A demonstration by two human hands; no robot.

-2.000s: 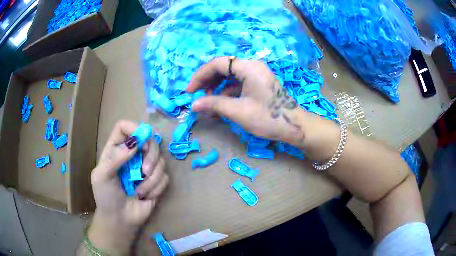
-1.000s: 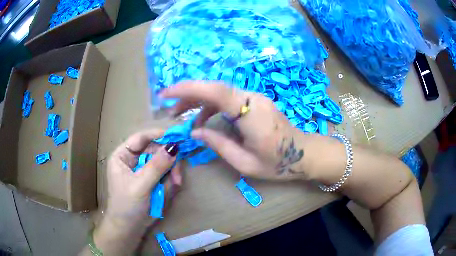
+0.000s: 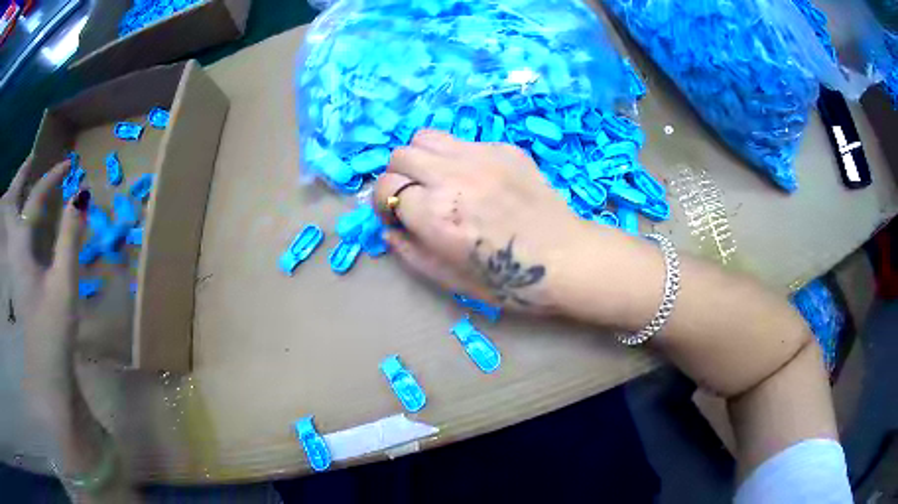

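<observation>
My left hand [image 3: 49, 246] is over the shallow cardboard tray [image 3: 167, 226] at the left, fingers spread and blurred. Blurred blue parts [image 3: 110, 228] are just beside its fingertips, and other parts lie on the tray bottom. My right hand [image 3: 463, 212] is palm down with bent fingers at the mouth of the open poly bag [image 3: 423, 69]. Blue parts [image 3: 359, 231] lie by its fingertips, which are partly hidden, so its grip is unclear. Loose blue parts [image 3: 477, 345] lie on the cardboard in front of me, one at a torn whitish tape strip [image 3: 384, 436].
A second bag full of blue parts [image 3: 719, 79] lies at the upper right, beside a black phone-like rectangle [image 3: 844, 138]. Another cardboard tray [image 3: 177, 37] with blue parts stands at the upper left. The cardboard bench edge curves along the near side.
My left hand has moved from the middle to the tray and opened, with blurred parts beneath it. My right hand has turned palm down near the bag mouth. Loose parts on the cardboard lie differently.
</observation>
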